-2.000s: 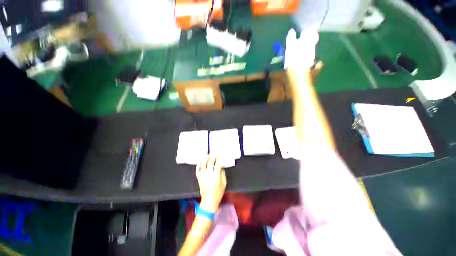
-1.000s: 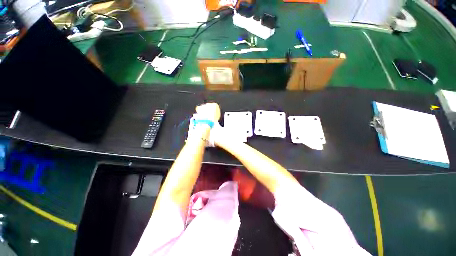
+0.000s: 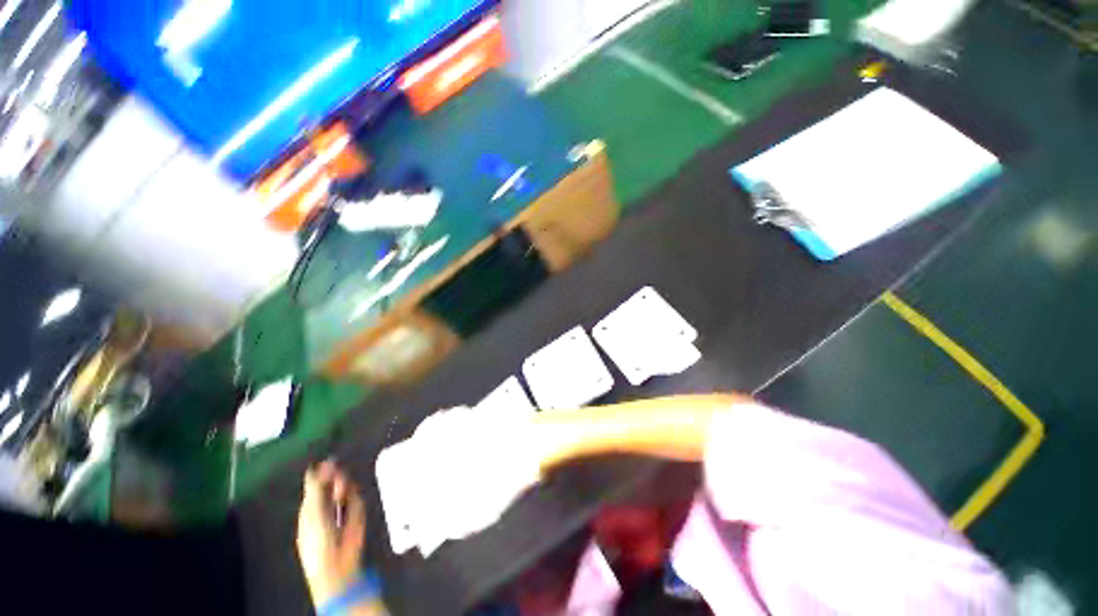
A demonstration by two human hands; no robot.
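Observation:
White square boxes with dark corner dots lie in a row on the black bench: one at the right, one beside it, one partly covered, and the leftmost. My right hand, in a white glove, is over the leftmost box; glove and box blend, so its grip is unclear. My bare left hand, with a light blue wristband, is left of that box. A small dark thing shows at its fingers, too blurred to tell whether it is held.
A clipboard with white paper lies on the bench at upper right. Beyond the bench are a green-topped table with a white power strip and blue marker, orange cartons and a large blue screen. A black shape fills the lower left.
The view has tilted and turned, and is blurred. My hands, together at the leftmost box one second ago, are now apart: the left has moved off to the left, the right remains over the box.

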